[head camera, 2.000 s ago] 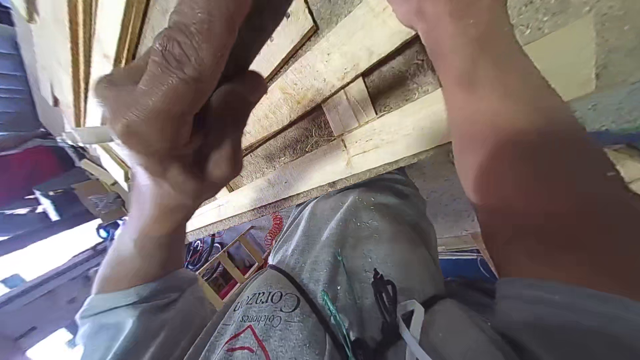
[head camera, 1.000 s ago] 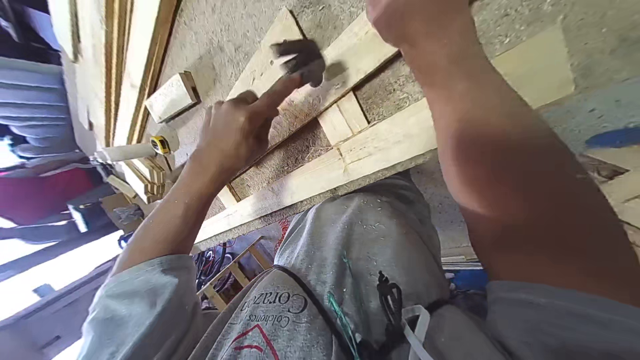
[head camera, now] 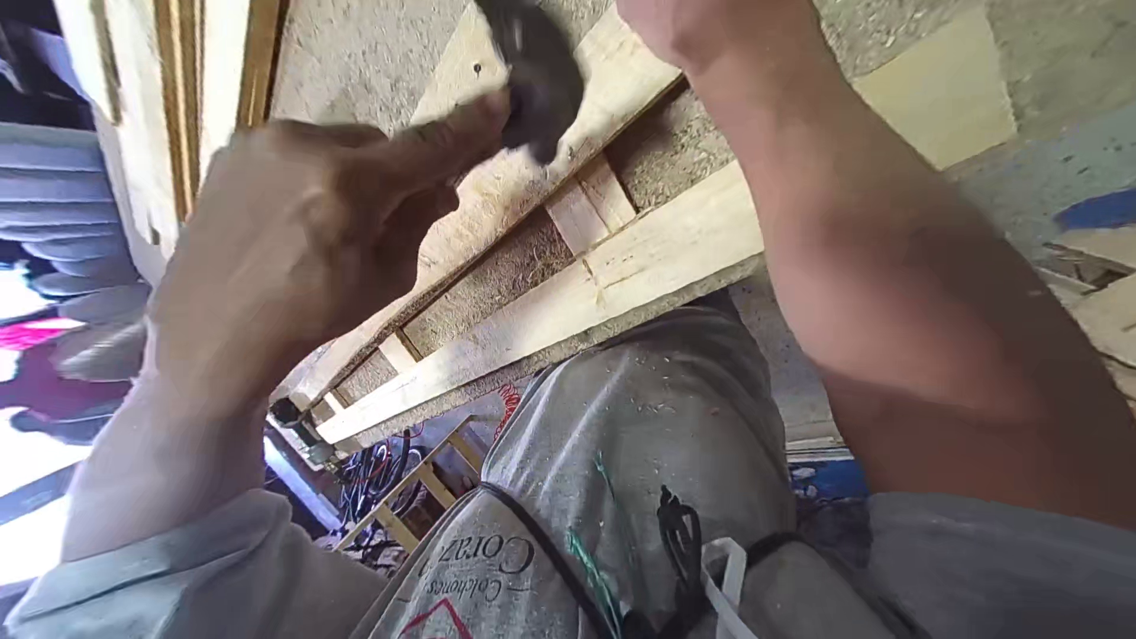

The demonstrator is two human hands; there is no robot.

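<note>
My left hand (head camera: 311, 222) is at the left, partly blurred, its fingers closed round the handle of a hammer with one finger reaching toward the head. The dark hammer head (head camera: 541, 84) is blurred above a wooden board (head camera: 479, 213). A small dark nail head or hole (head camera: 477, 68) shows in the pale wood beside it. My right hand (head camera: 714, 27) is at the top edge, by the upper end of the same board; its fingers are out of view. A second long board (head camera: 541, 311) runs parallel, nearer to my legs, with short wooden crosspieces (head camera: 590, 204) between the two.
Stacked lumber (head camera: 200, 80) stands at the upper left. A flat pale panel (head camera: 945, 89) lies on the dusty surface at the right, with wood scraps (head camera: 1105, 284) farther right. Below the frame are tangled cables (head camera: 382, 479) and a small wooden frame (head camera: 417, 488). My knee touches or nearly touches the near board.
My left hand was raised close to the camera, then was lower by the boards, and now looks nearer again. A tape measure and a wood block seen a second ago are now hidden.
</note>
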